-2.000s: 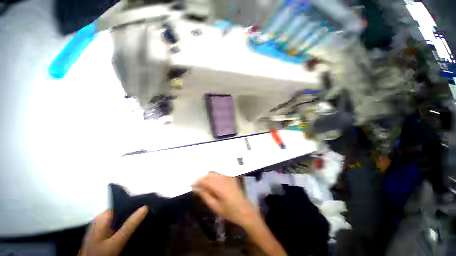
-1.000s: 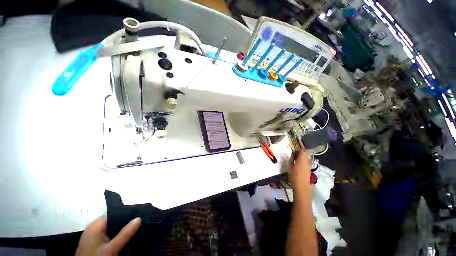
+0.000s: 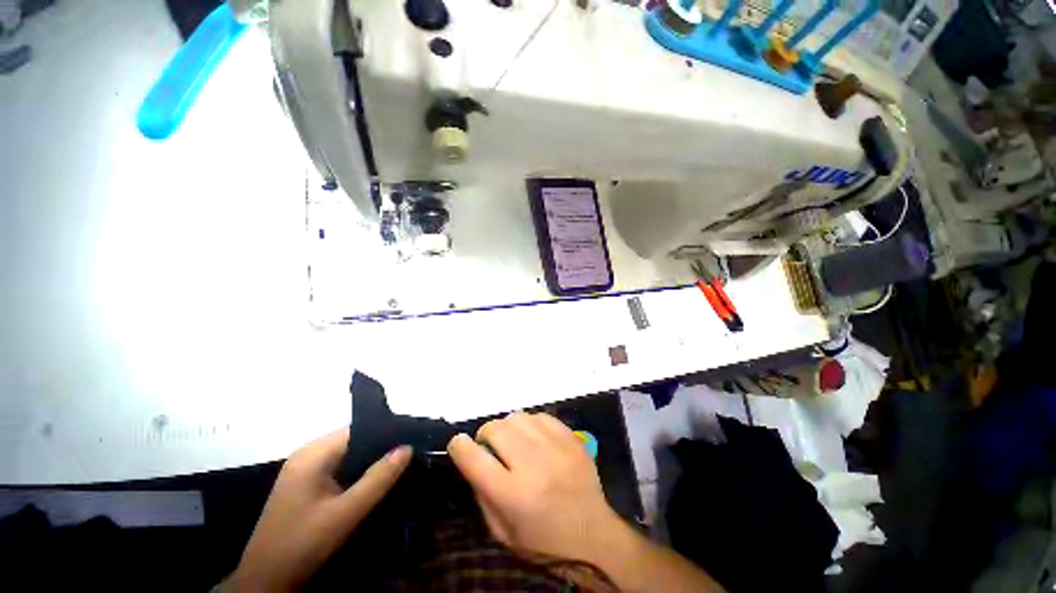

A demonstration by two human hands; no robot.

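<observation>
A small dark cloth piece [image 3: 373, 424] is pinched in my left hand [image 3: 319, 510] at the table's front edge, its pointed end standing up. My right hand [image 3: 539, 481] is closed beside it, its fingertips at the cloth's right end. A slim tool with a teal and yellow end [image 3: 588, 443] sticks out behind my right hand, and a thin pale shaft shows between the hands against the cloth. Most of the tool is hidden by my fingers. The lower part of the cloth is hidden by my left hand and blends into the dark lap area.
The white sewing machine [image 3: 556, 127] stands behind, with its needle area [image 3: 411, 220] at left. A lit phone [image 3: 573, 238] and orange-red snips [image 3: 718, 299] lie on the bed. A blue handle [image 3: 191, 72] is upper left. Black cloth [image 3: 753, 498] is heaped lower right.
My right hand has come back from the table's right end to the cloth, now with the slim tool. The view has moved closer to the machine. My left hand still holds the cloth.
</observation>
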